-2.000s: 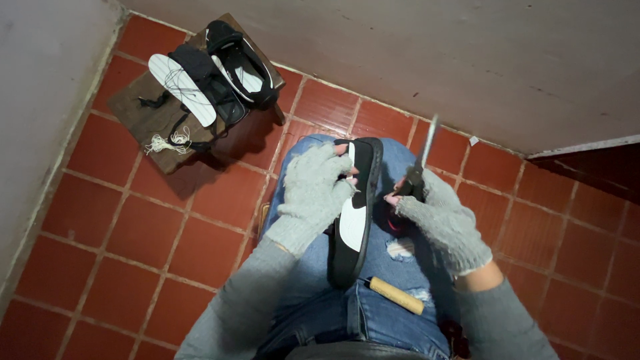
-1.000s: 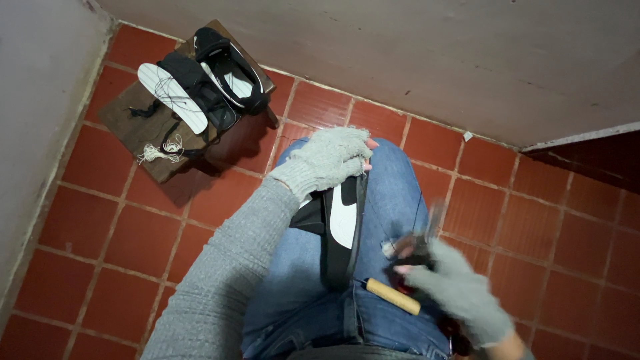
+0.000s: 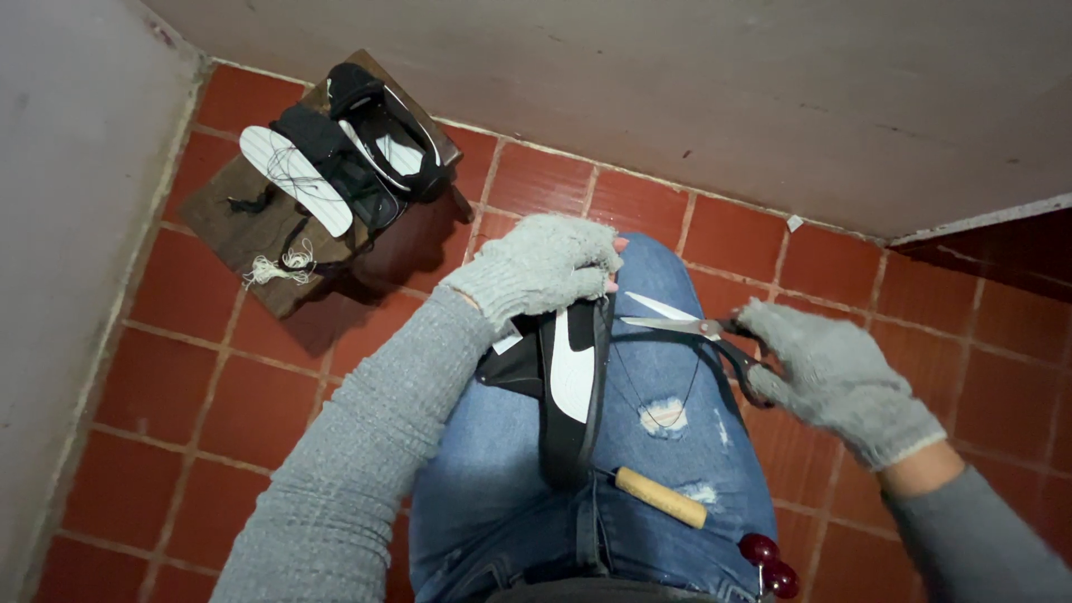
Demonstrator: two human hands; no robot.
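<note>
My left hand (image 3: pixel 548 264), in a grey fingerless glove, grips the far end of a black and white shoe (image 3: pixel 574 377) lying on my jeans. My right hand (image 3: pixel 829 368), gloved alike, holds black-handled scissors (image 3: pixel 682 325) with the blades parted and pointing at the shoe's right side. A dark thread (image 3: pixel 624 387) loops down over the jeans beside the shoe. The wooden handle (image 3: pixel 662 497) of a tool lies on my lap near the shoe's lower end; its tip is hidden.
At the upper left a wooden stool (image 3: pixel 226 209) bears another black shoe (image 3: pixel 431 180), a white insole (image 3: pixel 293 180) with dark thread on it and a bundle of pale cord (image 3: pixel 280 266). Two dark red balls (image 3: pixel 760 548) show by my right hip. Walls border the red tiled floor.
The scissors, blurred a second ago in my right hand and lower down, are now parted beside the shoe. My left hand has moved from the shoe's left side to over its far end.
</note>
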